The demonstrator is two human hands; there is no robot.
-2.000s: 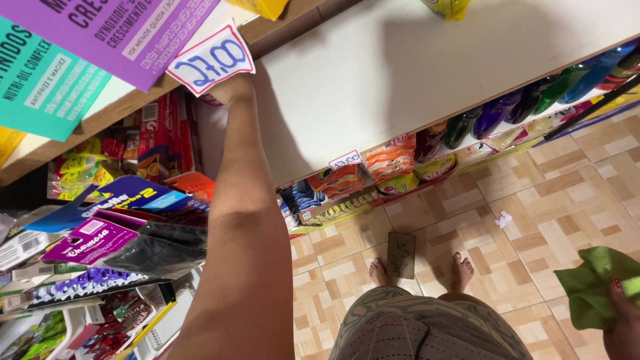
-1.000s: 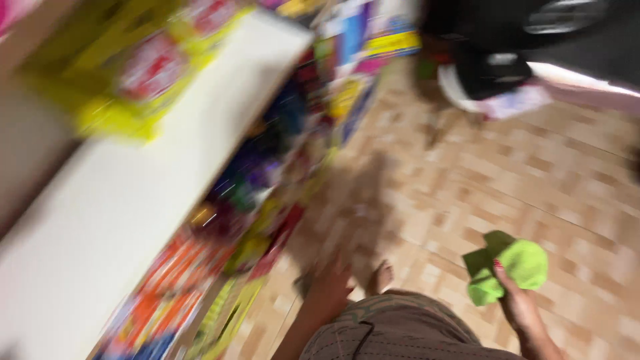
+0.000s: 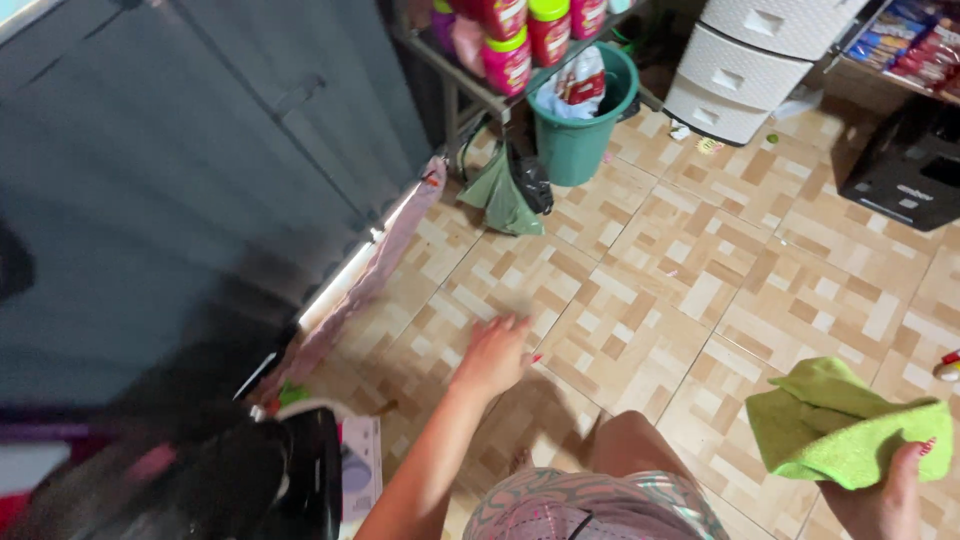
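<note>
My left hand (image 3: pixel 495 356) reaches out over the tiled floor (image 3: pixel 660 300), palm down, fingers apart and slightly blurred, with nothing in it. At the lower right, my right hand (image 3: pixel 885 487) holds a folded lime-green cloth (image 3: pixel 847 431), its thumb pressed on top of the fabric. Below my left hand are my bare leg and patterned shorts.
A dark metal door (image 3: pixel 225 150) fills the left, with a pink cloth (image 3: pixel 375 262) along its foot. Ahead stand a green bin (image 3: pixel 574 150), a rack of pink jars (image 3: pixel 506 64) and white drawers (image 3: pixel 742 67). A black box (image 3: pixel 904 165) sits at right.
The view has swung from the shelves to the door and floor. My left hand, at a price sign two seconds ago, is now over the floor. The green cloth stays in my right hand.
</note>
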